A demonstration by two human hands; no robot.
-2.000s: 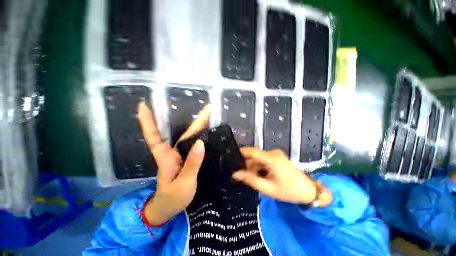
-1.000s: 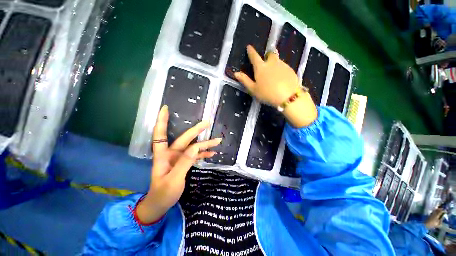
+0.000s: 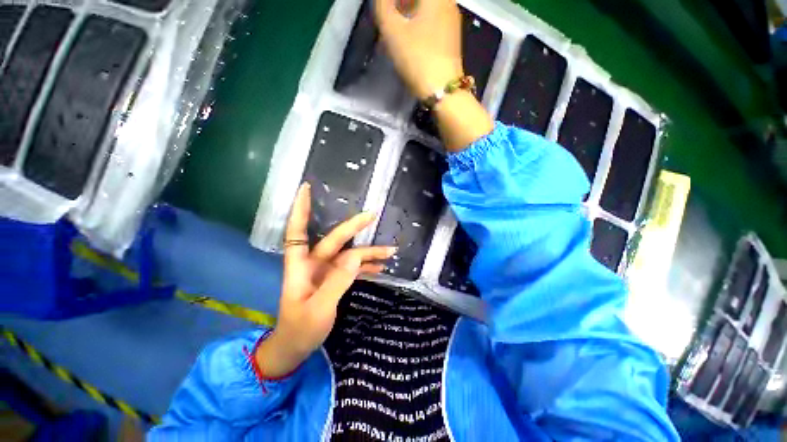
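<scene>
A blister tray (image 3: pixel 283 194) of flat black phone housings in two rows lies in front of me. My left hand (image 3: pixel 321 274) is palm up with fingers spread over the tray's near left edge, beside a housing (image 3: pixel 345 160). A thin dark line crosses its raised index finger; I cannot tell if it is a strip. My right hand (image 3: pixel 421 43) is over the far left housing (image 3: pixel 362 69), its fingertips near the picture's top edge. The fingers are bent and blurred, and what they touch is not clear. My right forearm and sleeve hide part of the middle housings.
A stack of filled trays (image 3: pixel 134 121) with crinkled clear edges lies at the left. A pale yellow and white liner sheet (image 3: pixel 664 233) lies right of the tray. Another filled tray (image 3: pixel 733 328) is at the far right. A blue plastic stool (image 3: pixel 52 272) and yellow-black floor tape are at the lower left.
The housing held between both hands two seconds ago is no longer held up. My right hand has moved from the second far housing to the far left one. My left hand stays spread.
</scene>
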